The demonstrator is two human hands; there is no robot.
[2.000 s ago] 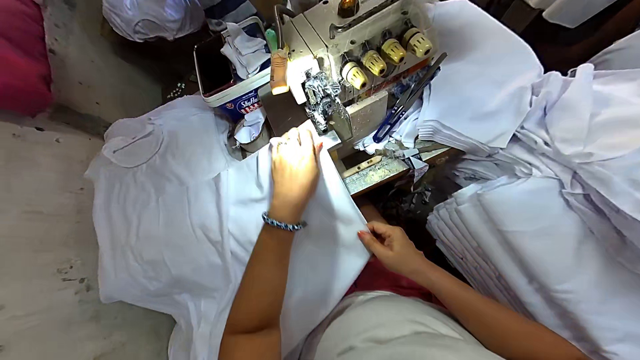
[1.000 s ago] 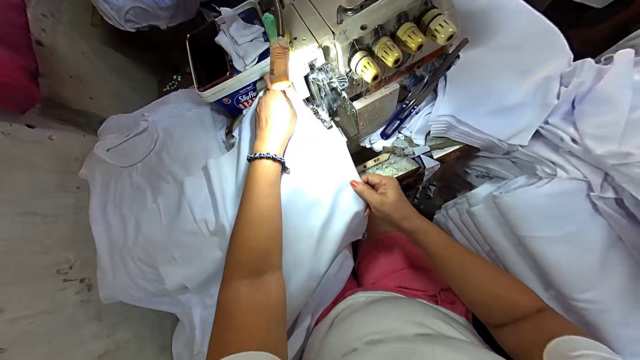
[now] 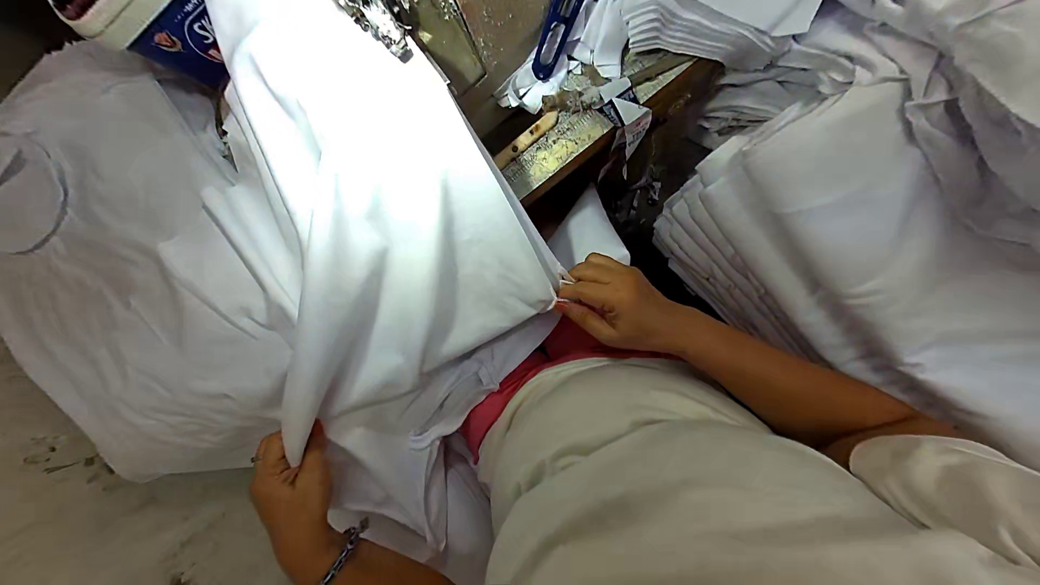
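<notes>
A white fabric piece point(image 3: 455, 244) stretches from the sewing machine point(image 3: 378, 24) at the top down to my lap. My left hand point(image 3: 296, 496), with a dark bracelet at the wrist, pinches a fold of it at the lower left. At its right corner, my right hand point(image 3: 613, 301) grips the edge between thumb and fingers. The machine's metal presser area touches or overhangs the far end of the cloth; the exact contact is not clear. Left of the held piece lies a white garment point(image 3: 106, 325) with a round neckline.
Stacked white fabric point(image 3: 918, 268) fills the right side. Blue-handled thread snips point(image 3: 556, 36) lie among white scraps behind the table edge point(image 3: 569, 154). A blue and white tub point(image 3: 175, 36) stands at the upper left. Concrete floor point(image 3: 49, 487) shows at the lower left.
My left hand has moved from beside the machine down to the lower left, where it holds a fold. My right hand still holds the cloth's right edge. The view has shifted down and closer.
</notes>
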